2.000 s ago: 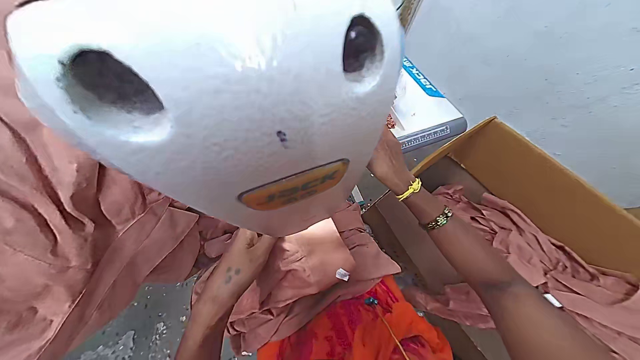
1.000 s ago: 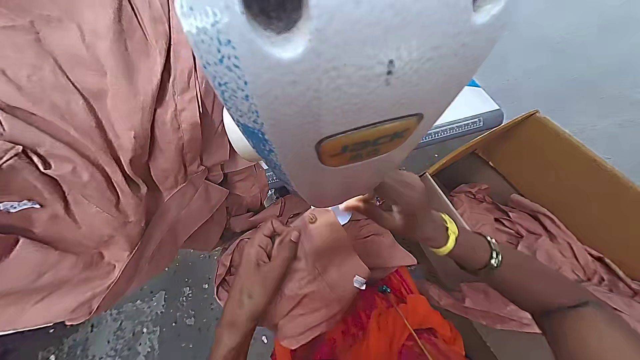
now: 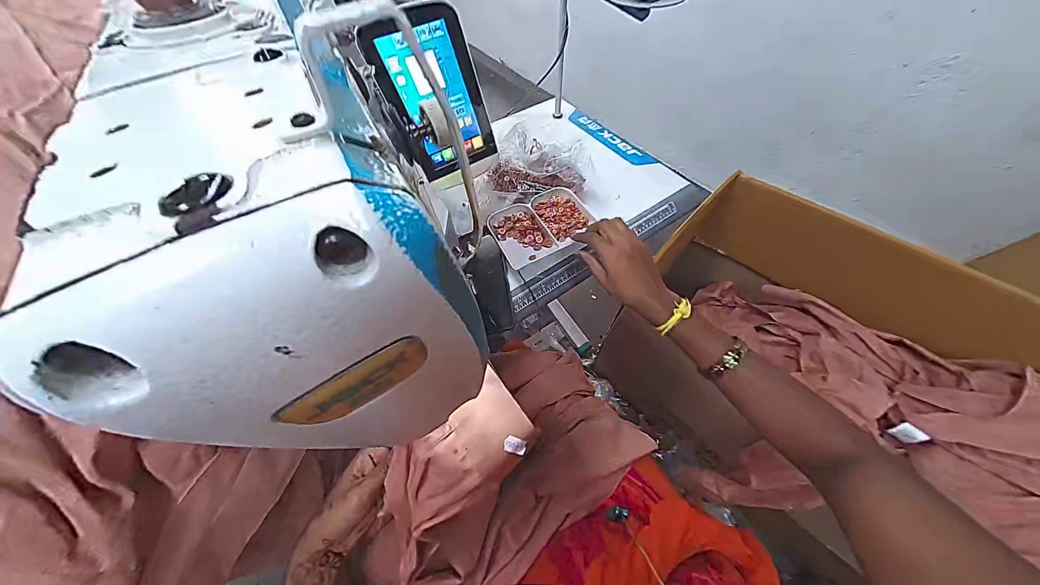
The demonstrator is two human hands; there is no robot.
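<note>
A white and blue Jack sewing machine head fills the left of the view. Below it, my left hand lies at a dusty-pink cloth garment with a small white tag; its fingertips are hidden by the machine and cloth. My right hand is at the near right edge of a two-part white tray filled with small reddish-brown buttons. Its fingers are bent, and whether a button is between them cannot be told. A clear plastic bag with more buttons lies behind the tray.
A lit control screen stands beside the machine. At right, a cardboard box holds more pink garments. More pink cloth spreads at left. Below the garment is orange and red cloth. A metal rod rises from the table.
My right hand has moved from the garment beneath the machine head to the button tray. My left hand remains near the garment, now partly hidden. The view has shifted, bringing the screen and tray in.
</note>
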